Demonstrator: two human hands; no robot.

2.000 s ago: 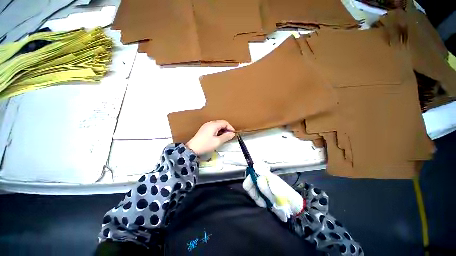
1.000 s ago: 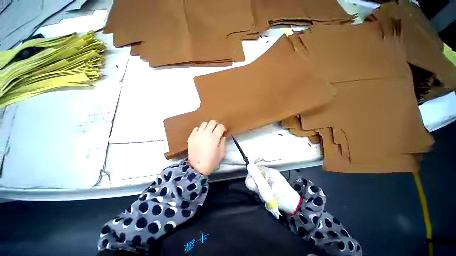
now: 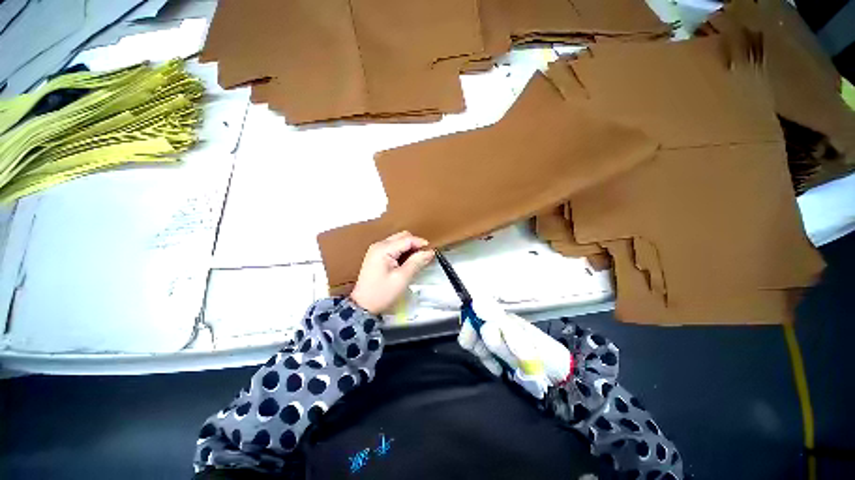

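A brown cut panel lies folded over on the white table, its right part on the brown stack at the right. My bare left hand pinches the panel's near edge between thumb and fingers. My gloved right hand is closed around the scissors. The slim dark blades point up and left, and their tip meets the panel edge at my left fingertips. The blades look closed or nearly so. The glove hides most of the blue handles.
A large brown panel stack lies at the right, over the table's near edge. Another brown stack lies at the far centre. A yellow strip bundle is fanned at the left. The white table has a curved near edge.
My left hand has gone from lying flat on the panel to pinching its near edge. The panel has shifted slightly right, and the scissor tip now meets its edge.
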